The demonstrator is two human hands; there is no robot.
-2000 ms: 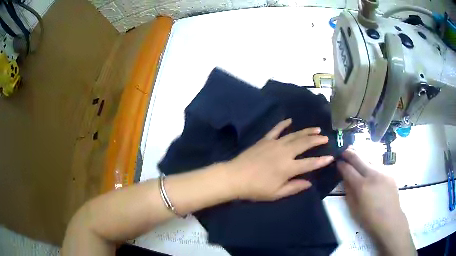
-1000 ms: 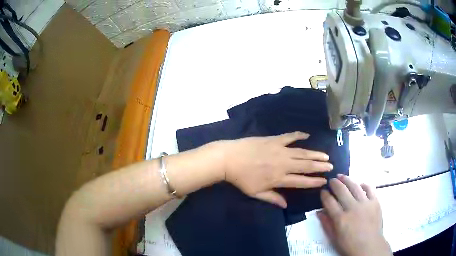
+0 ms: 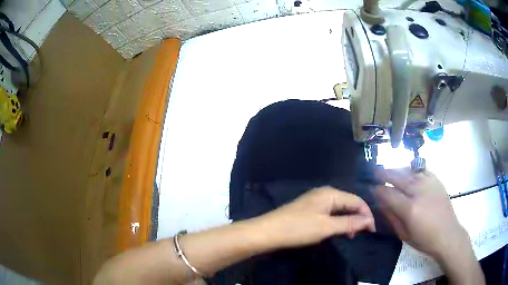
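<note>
A dark navy or black garment panel [image 3: 295,145] lies on the white tabletop and runs under the machine head, its far edge curved. My left hand [image 3: 328,217] is over the near part of the panel, fingers curled with thumb and fingertips close together; whether cloth is pinched there is hard to tell. My right hand [image 3: 418,206] is at the panel's right edge just below the presser foot [image 3: 369,151], its fingertips blurred, so its hold is unclear. The needle is too small and bright to make out.
The white sewing machine head [image 3: 390,78] stands at the right, with a knurled knob [image 3: 418,163] and blue disc [image 3: 435,133]. A slim blue tool [image 3: 502,189] lies at the right edge. An orange taped edge [image 3: 146,150], brown cardboard [image 3: 61,150] and a yellow object [image 3: 10,110] are left.
The panel has turned and been spread, its far edge now one smooth curve. My left hand has curled from flat and moved nearer me. My right hand has moved up and right toward the presser foot.
</note>
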